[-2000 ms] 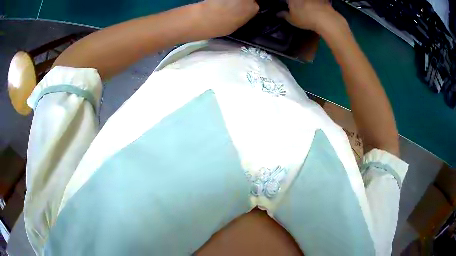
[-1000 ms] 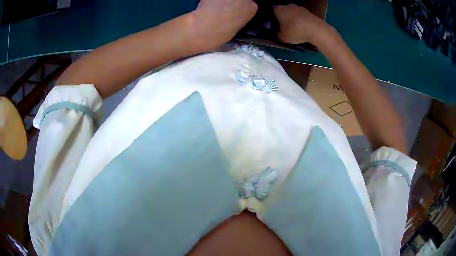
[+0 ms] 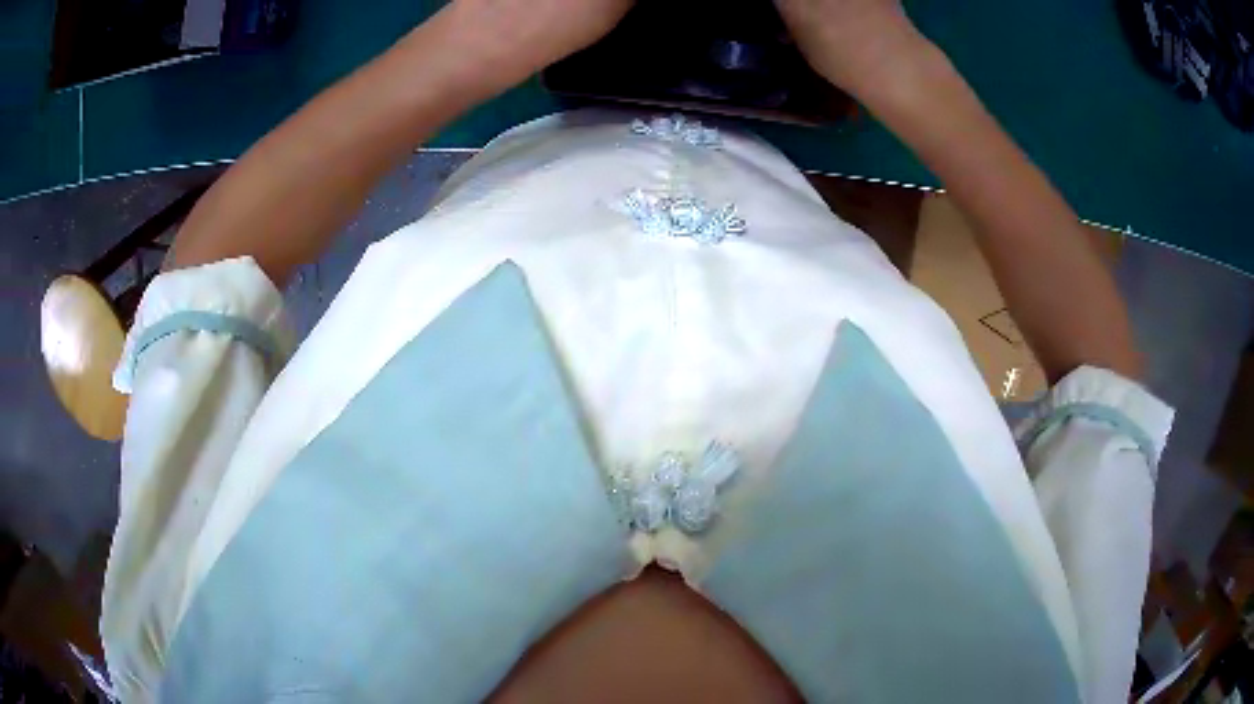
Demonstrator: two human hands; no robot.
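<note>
An open retail carton [image 3: 825,110] with dark contents lies at the table's near edge, at the top of the picture. A black device [image 3: 715,58] with a rounded shiny part shows inside it. My left hand [image 3: 557,19] is at the carton's left side and my right hand [image 3: 850,30] at its right side. Both hands are cut off by the top edge of the picture. Their fingers are out of view, so I cannot tell whether they grip the carton.
The green table [image 3: 399,83] curves across the top. A dark box [image 3: 124,39] lies at the far left and black accessories [image 3: 1185,50] at the far right. Below the table edge are a round wooden stool [image 3: 83,355] at left and a brown shipping carton [image 3: 963,289] at right.
My hands have moved apart and up towards the picture's top edge. More of the black device between them now shows.
</note>
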